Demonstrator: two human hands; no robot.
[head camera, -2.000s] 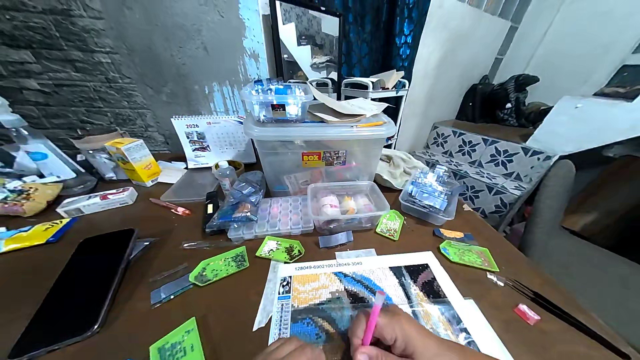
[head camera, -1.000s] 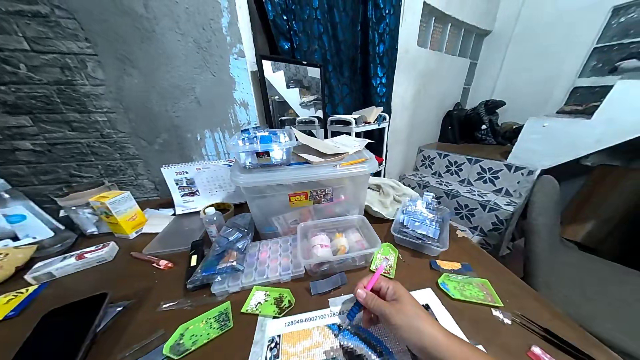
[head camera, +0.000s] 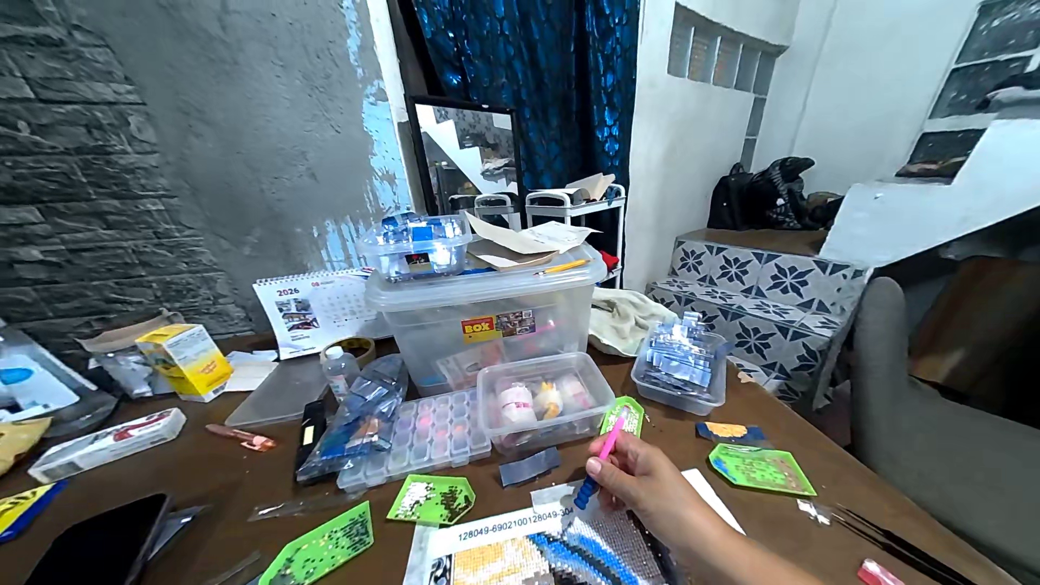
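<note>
My right hand (head camera: 642, 479) holds a pink pen (head camera: 609, 443) with a blue grip, above the top edge of a diamond painting canvas (head camera: 520, 552) at the bottom centre. Just beyond the fingers lies a small green tray (head camera: 624, 413). My left hand is not visible. Other green bead trays lie about the canvas: one with white and dark beads (head camera: 431, 499), a larger one at the lower left (head camera: 321, 546), and one at the right (head camera: 761, 469).
Behind the canvas stand an open plastic container (head camera: 546, 439), a bead organizer case (head camera: 439, 426) and a large clear storage box (head camera: 422, 333). A black phone (head camera: 101, 540) lies at lower left. Black tweezers (head camera: 902, 543) and a tub of packets (head camera: 681, 394) are at the right.
The right hand with the pink pen has moved from over the canvas towards the small green tray. The left hand, at the bottom edge two seconds ago, has left the view. The view has tilted up.
</note>
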